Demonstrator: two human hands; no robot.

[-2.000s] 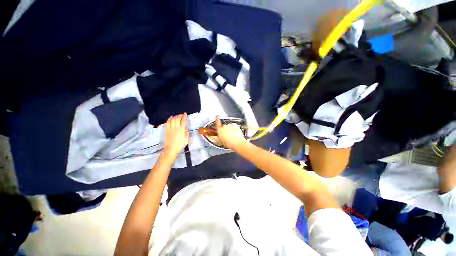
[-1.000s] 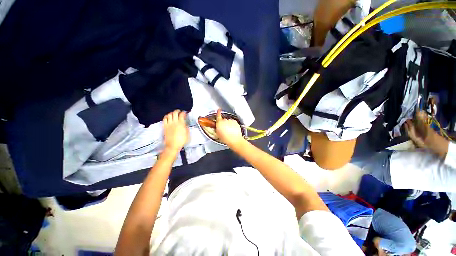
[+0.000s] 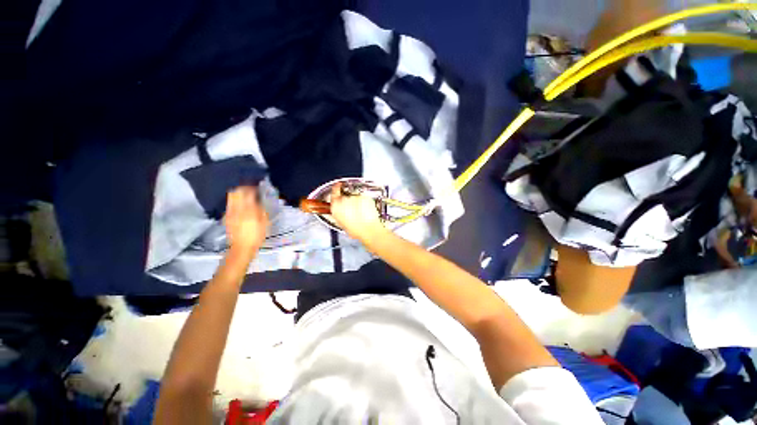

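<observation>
A navy garment with pale grey-white areas [image 3: 286, 245] lies spread on the dark navy pressing table [image 3: 100, 249]. My right hand [image 3: 357, 212] grips the steam iron [image 3: 315, 205] by its orange-brown handle. The iron rests on the garment's pale area near its front edge, its tip towards the left; my hand hides part of it. My left hand [image 3: 246, 220] is on or just above the pale area to the left of the iron, slightly blurred, holding nothing that I can see. Small navy pieces [image 3: 222, 184] lie on the pale parts.
Yellow steam hoses [image 3: 506, 133] run from the iron to the upper right. Navy and grey garments [image 3: 631, 166] are heaped over a tan form [image 3: 593, 278] on the right. Small white scraps [image 3: 498, 249] lie near the table's right side. Another person's sleeve [image 3: 722, 307] shows at far right.
The view has shifted, so table and garments appear further right. The iron in my right hand has moved left along the garment. My left hand has moved left, away from the dark centre piece.
</observation>
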